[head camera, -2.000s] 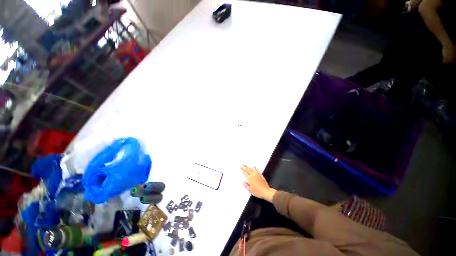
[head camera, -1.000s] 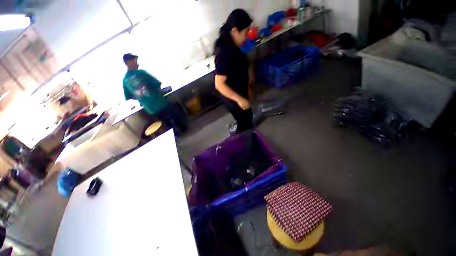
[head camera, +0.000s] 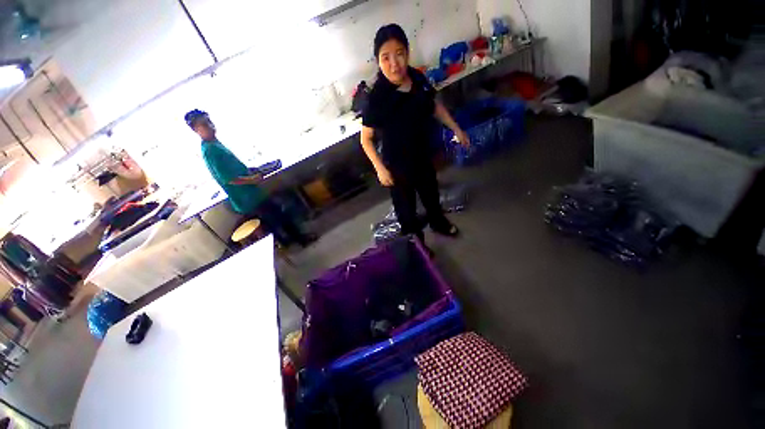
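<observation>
Neither of my hands is in the picture. A long white table (head camera: 189, 360) lies in front at the lower left, with a small black object (head camera: 138, 328) on its far left part. Right of the table, a blue crate (head camera: 398, 342) with a purple lining (head camera: 340, 293) stands on the floor and holds a few dark and pale pieces. A round wooden stool (head camera: 428, 412) with a red-and-white checked cushion (head camera: 471, 379) stands nearest at the bottom.
A person in black (head camera: 405, 126) stands behind the crate. A person in green (head camera: 231, 174) is at a far table. Bagged dark goods (head camera: 608, 219) lie on the floor before a large pale bin (head camera: 650, 163). Another blue crate (head camera: 495, 132) stands at the back.
The view has swung up and right from the table clutter. My hand on the table edge has left the picture. The person in black has turned to face me.
</observation>
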